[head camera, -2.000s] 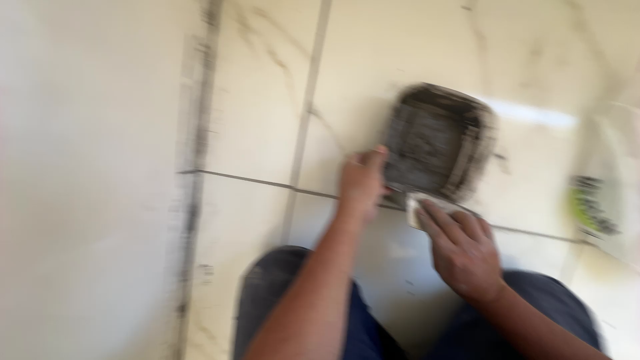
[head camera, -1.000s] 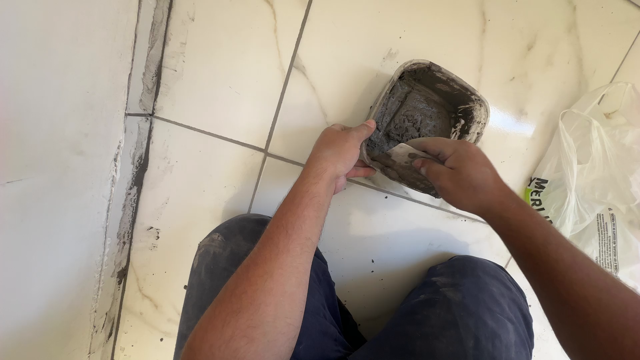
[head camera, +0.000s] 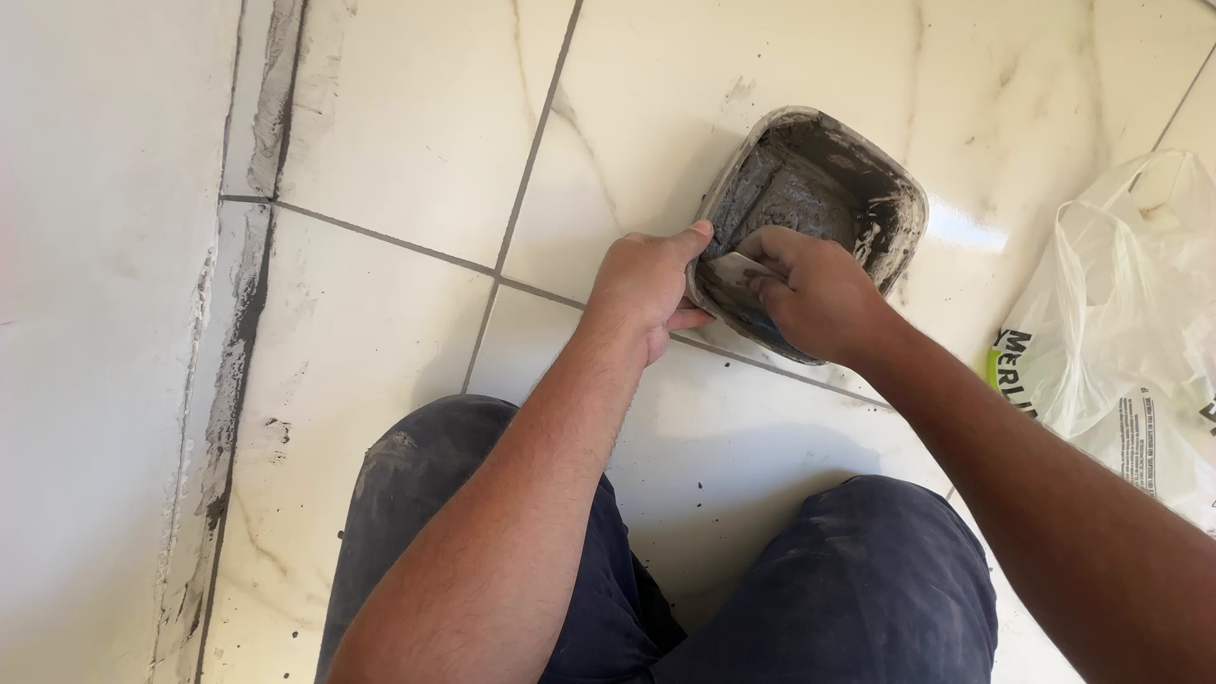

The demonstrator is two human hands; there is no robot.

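Note:
A squarish tub (head camera: pixel 898 223) with smeared walls stands tilted on the tiled floor, holding dark grey wet grout (head camera: pixel 798 199). My left hand (head camera: pixel 651 285) grips its near left rim, thumb on top and fingers beneath. Inside the near part of the tub, my right hand (head camera: pixel 812 290) pinches a small pale flat spreader (head camera: pixel 736 271) smeared with grout. The spreader's lower edge is hidden against the tub's inner wall.
Marble-look floor tiles (head camera: pixel 399 114) with dark joints and scattered grout crumbs surround the tub. A white wall (head camera: pixel 95 332) rises at the left, with a grout-smeared skirting strip (head camera: pixel 252 285) along its foot. A translucent plastic bag (head camera: pixel 1121 294) lies at the right. My knees (head camera: pixel 883 560) are below.
Two seconds ago the spreader was at the tub's near rim; now it is inside the tub. My left hand has kept its hold on the tub. The view has shifted.

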